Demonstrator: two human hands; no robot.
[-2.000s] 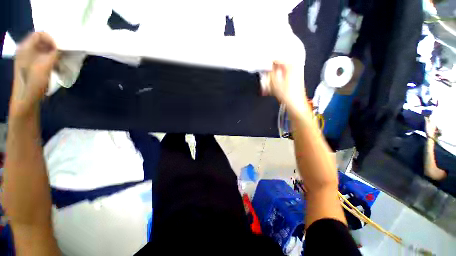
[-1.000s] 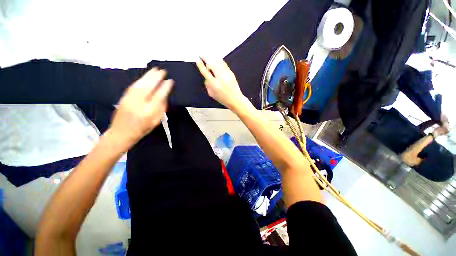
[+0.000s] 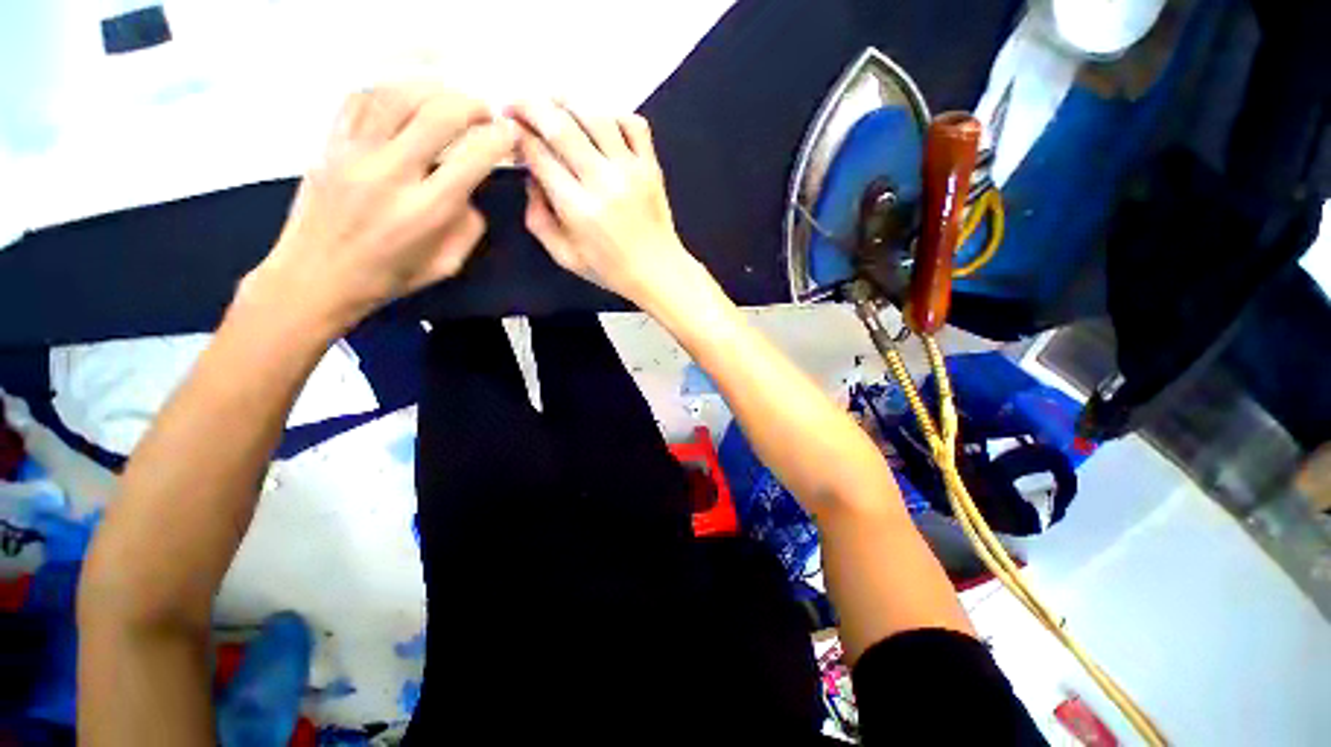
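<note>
A large white cloth (image 3: 263, 88) lies over the black table cover (image 3: 161, 263). My left hand (image 3: 387, 197) and my right hand (image 3: 591, 190) meet at the cloth's near edge, fingers bent and fingertips close together. They appear to pinch the edge; the exact grip is hidden by the fingers. A small dark patch (image 3: 136, 29) shows on the cloth at the upper left. The steam iron (image 3: 847, 190), with a blue top and orange-brown handle, rests to the right of my right hand, touched by neither hand.
A white roll (image 3: 1105, 21) is at the top right above a blue padded stand (image 3: 1058, 190). Tan hoses (image 3: 978, 511) run from the iron towards the floor. Below are a red plastic item (image 3: 707, 482), blue baskets (image 3: 774, 489) and a white piece on navy cloth (image 3: 139, 387).
Both hands have come together at the cloth's near edge, where they were apart and blurred. The view has shifted, so the iron appears larger and further right.
</note>
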